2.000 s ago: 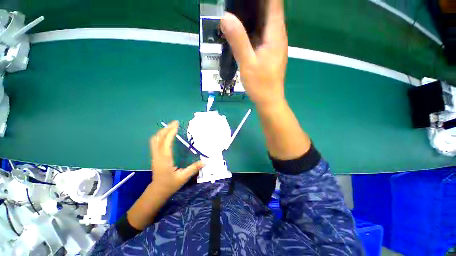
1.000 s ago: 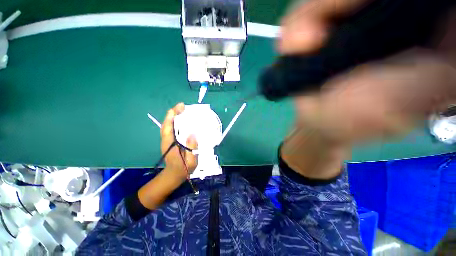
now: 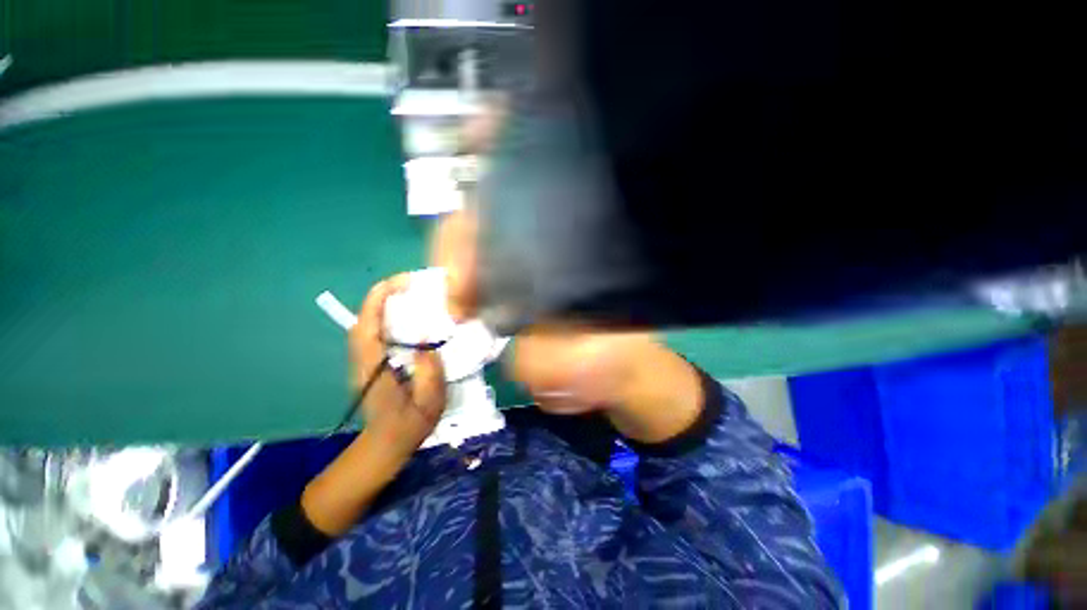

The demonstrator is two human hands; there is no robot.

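Note:
A white camera unit [image 3: 465, 405] with a round body and flat bracket is at the bench's near edge, in front of my torso. My left hand [image 3: 399, 369] is closed around its left side, with a thin dark cable over the fingers. A white antenna [image 3: 337, 310] sticks out at the upper left. My right hand [image 3: 572, 369] is at the unit's right side, blurred and partly covered. A large dark blurred object [image 3: 822, 155], apparently the electric screwdriver close to the lens, hides part of it, so its grip cannot be told.
A screw feeder [image 3: 441, 185] stands beyond the unit on the green bench [image 3: 179, 262], partly covered by the blur. White units [image 3: 131, 489] are heaped at lower left. Blue totes [image 3: 954, 441] stand at lower right.
My right hand has moved left and down to the unit. The dark object now covers much of the upper right. My left hand still holds the unit, which appears slightly turned.

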